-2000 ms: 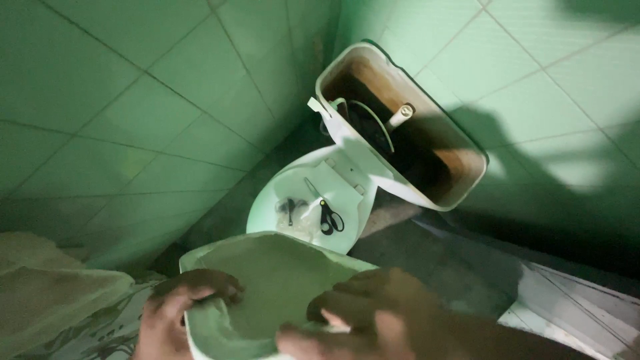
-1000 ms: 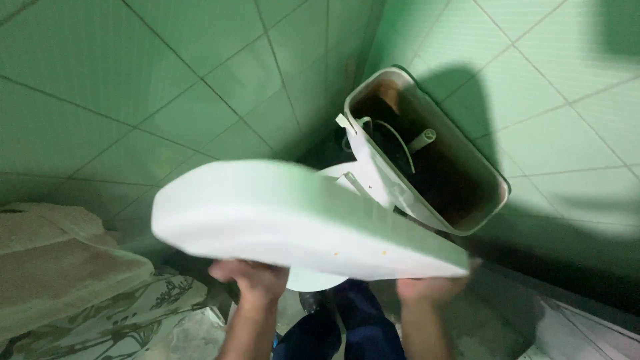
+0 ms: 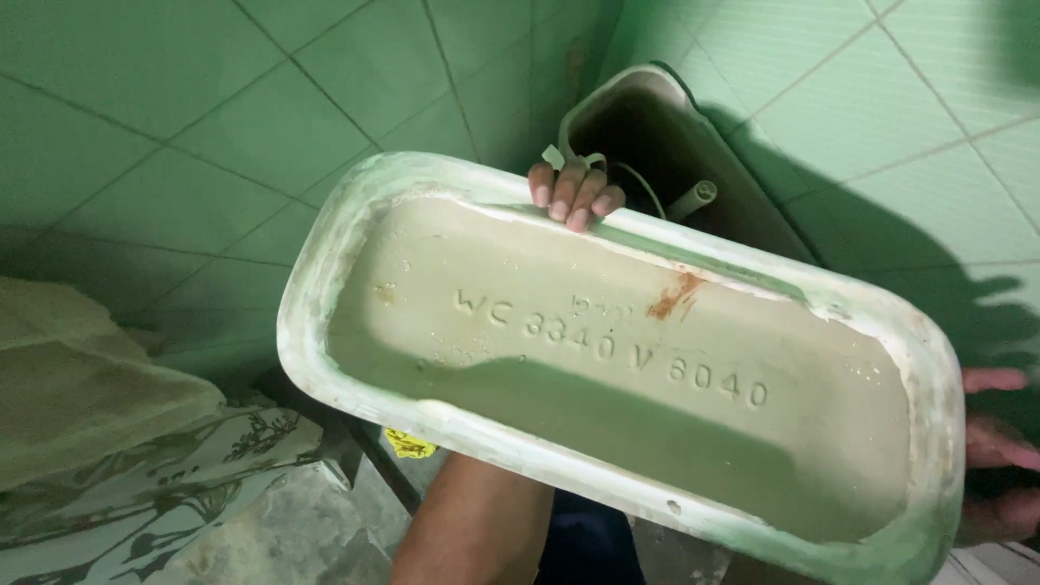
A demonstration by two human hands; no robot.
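A white ceramic toilet cistern lid [image 3: 617, 366] is tilted with its hollow underside facing me. It bears moulded writing, a reddish-brown stain and rough, worn edges. My left hand [image 3: 575, 195] holds it from beneath, the forearm passing behind the lid and the fingers curled over its far rim. At the lid's right end is my right hand [image 3: 999, 455], fingers spread and partly cut off by the frame; whether it touches the lid is unclear. Behind the lid stands the uncovered cistern [image 3: 650, 122], with a white pipe [image 3: 695, 199] and a thin tube inside. The toilet bowl is hidden.
Green tiled walls [image 3: 203, 122] meet in the corner behind the cistern. At the left lie a beige cloth-like piece [image 3: 89, 382] and a sheet with a plant pattern [image 3: 154, 504]. A crumpled yellow item [image 3: 409, 444] shows below the lid, near the grey floor [image 3: 292, 528].
The lid has turned from its smooth outer side to its hollow underside. My left hand has shifted to the far rim. My right hand, earlier gripping the lid's right end, now has its fingers spread.
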